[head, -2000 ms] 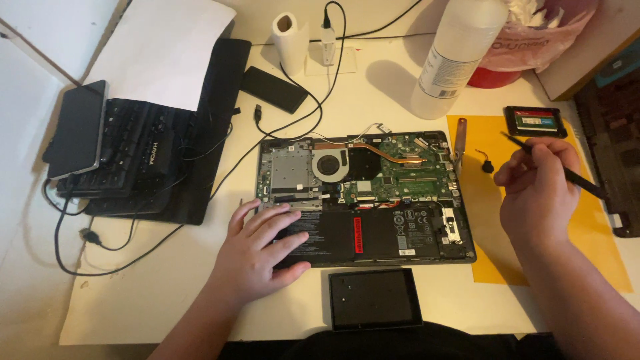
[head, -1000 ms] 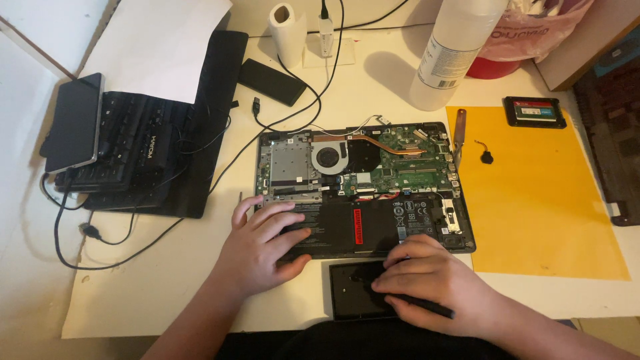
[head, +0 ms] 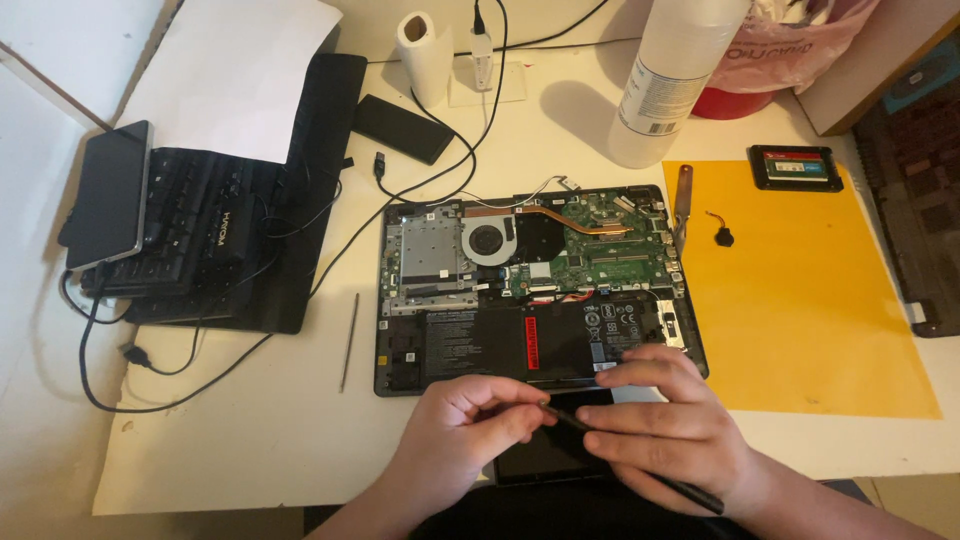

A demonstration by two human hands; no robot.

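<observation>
An opened laptop base (head: 390, 322) lies on the white table, showing its fan (head: 487, 241), copper heat pipe, green mainboard (head: 615, 262) and black battery (head: 487, 345). In front of its near edge my right hand (head: 667, 427) grips a thin black pen-like tool (head: 694, 495). At that tool's tip, my left hand (head: 480, 420) pinches with thumb and forefinger; whether something small is between them is too hard to tell. Beneath both hands lies a flat black tray or pad (head: 525, 457), partly hidden.
Left are stacked keyboards (head: 169, 225), a phone (head: 112, 195), cables and a thin metal rod (head: 349, 343). Behind stand a paper roll (head: 424, 60) and a large bottle (head: 664, 82). A yellow sheet (head: 810, 315) carries a drive with a memory module (head: 796, 169) and a coin-cell battery (head: 724, 237).
My right hand has come from over the yellow sheet to the laptop's near edge with the black tool. My left hand has left the battery and moved right to meet the tool's tip.
</observation>
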